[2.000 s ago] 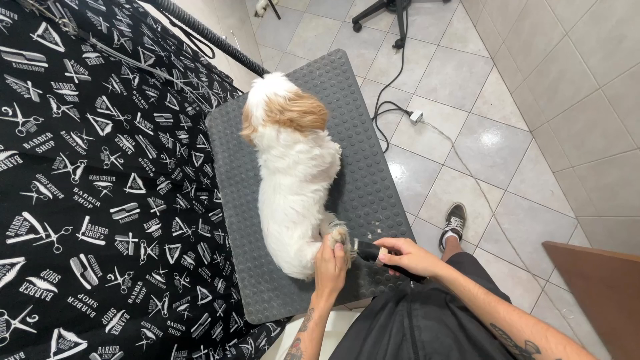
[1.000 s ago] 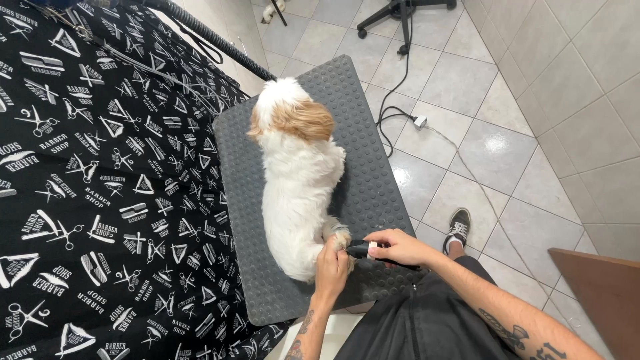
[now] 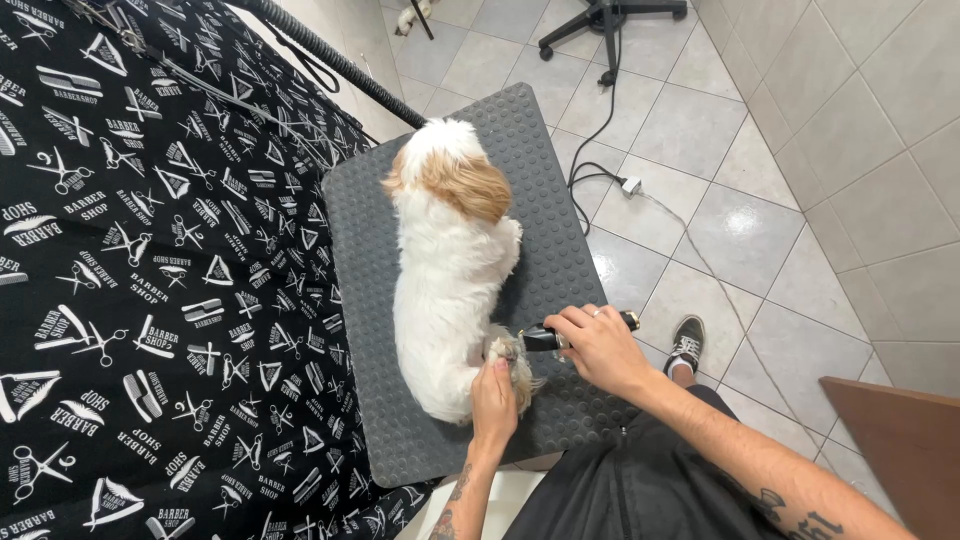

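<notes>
A white dog (image 3: 442, 300) with tan ears lies on a grooming table with a grey studded rubber mat (image 3: 551, 187), its head toward the far end. My left hand (image 3: 495, 397) grips the dog's paw (image 3: 504, 347) near its rump, the thumb on top. In my right hand (image 3: 600, 345) is a black hair clipper (image 3: 541, 339), its blade end pointing left at the paw, close to the fur; whether it touches cannot be told. The other end of the clipper, with gold-coloured trim, sticks out past my fingers. Loose bits of hair lie on the mat around the paw.
A black printed cloth (image 3: 150, 262) hangs along the left. A ribbed black arm (image 3: 337, 64) reaches the table's far edge. On the tiled floor are a power cable with a white plug block (image 3: 631, 186) and a wheeled chair base (image 3: 611, 19). A brown wooden panel (image 3: 892, 442) stands at lower right.
My right hand has raised the clipper and turned it, and more of its body now shows. My left hand still holds the paw. The dog has stayed in much the same pose.
</notes>
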